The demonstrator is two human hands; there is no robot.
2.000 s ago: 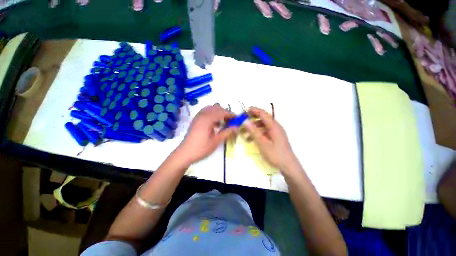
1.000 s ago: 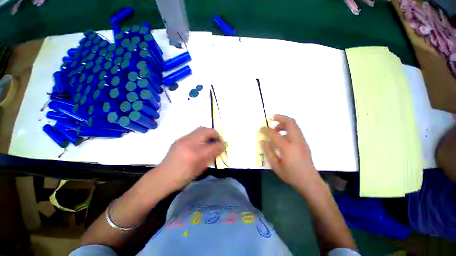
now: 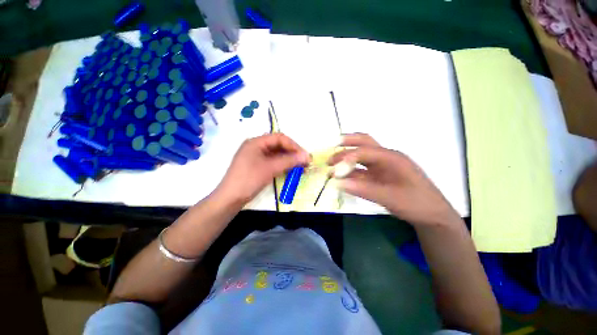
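A blue battery cell (image 3: 291, 184) sits tilted just below my left fingertips, over a yellow adhesive sheet (image 3: 302, 201). My left hand (image 3: 267, 162) has its thumb and forefinger pinched together at the cell's upper end; what lies between them is too small to tell. My right hand (image 3: 383, 171) is close on the right, fingers bent over the sheet, with a pale finger cot (image 3: 342, 169) on one fingertip. Whether it holds anything is unclear. A thin dark line, perhaps a lead, shows between the hands. The hands partly hide the sheet and its dark edges.
A heap of blue cells (image 3: 134, 105) stands at left on the white bench sheet (image 3: 399, 85). Loose dark discs (image 3: 249, 109) lie beside it. A grey post (image 3: 221, 23) rises behind. A yellow sheet stack (image 3: 507, 150) lies at right. Another person's arm shows at the right edge.
My hands have moved up and closer together over the sheet. A blue cell now shows clearly below my left fingertips. The view has shifted slightly.
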